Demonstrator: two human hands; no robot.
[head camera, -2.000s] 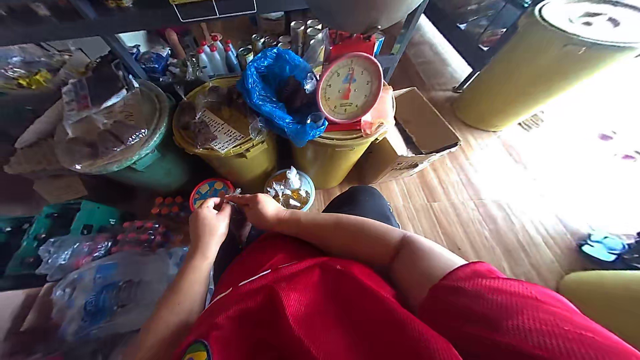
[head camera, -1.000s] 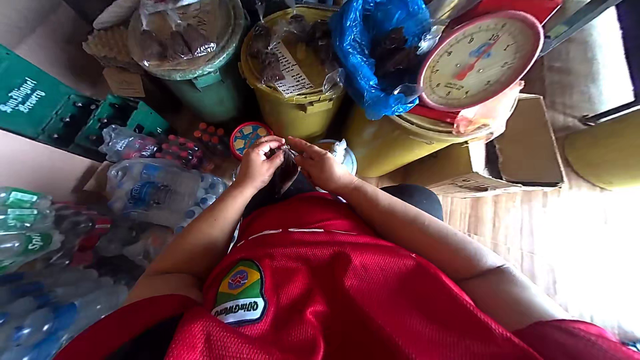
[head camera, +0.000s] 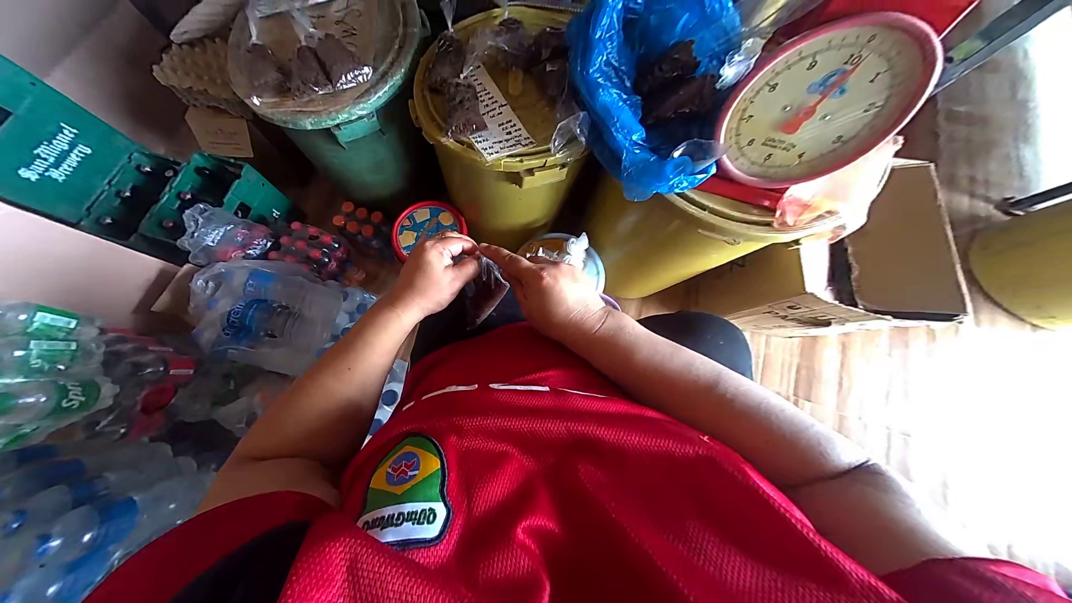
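Observation:
Both my hands meet in front of my lap at the neck of a small clear plastic bag with dark brown contents (head camera: 486, 300), which hangs below the fingers. My left hand (head camera: 437, 275) pinches the bag's top from the left. My right hand (head camera: 553, 289) grips it from the other side, index finger stretched toward the left fingertips. Just beyond the left hand is a round red-rimmed tub or lid (head camera: 429, 219) with a blue and yellow face. Behind the right hand stands a round container (head camera: 593, 266) with crumpled clear plastic at its top, partly hidden.
A dial scale (head camera: 829, 100) and a blue plastic bag (head camera: 615, 109) of dark chunks rest on a yellow drum (head camera: 645, 243). Another yellow drum (head camera: 502, 197) and a green drum (head camera: 360, 159) hold bagged chunks. Bottles (head camera: 260, 314) and green crates (head camera: 193, 193) lie left, a cardboard box (head camera: 904, 243) right.
The view has tilted and shifted strongly since the oldest frame. Both hands stay together at the fingertips, and the dark-filled bag now shows hanging below them.

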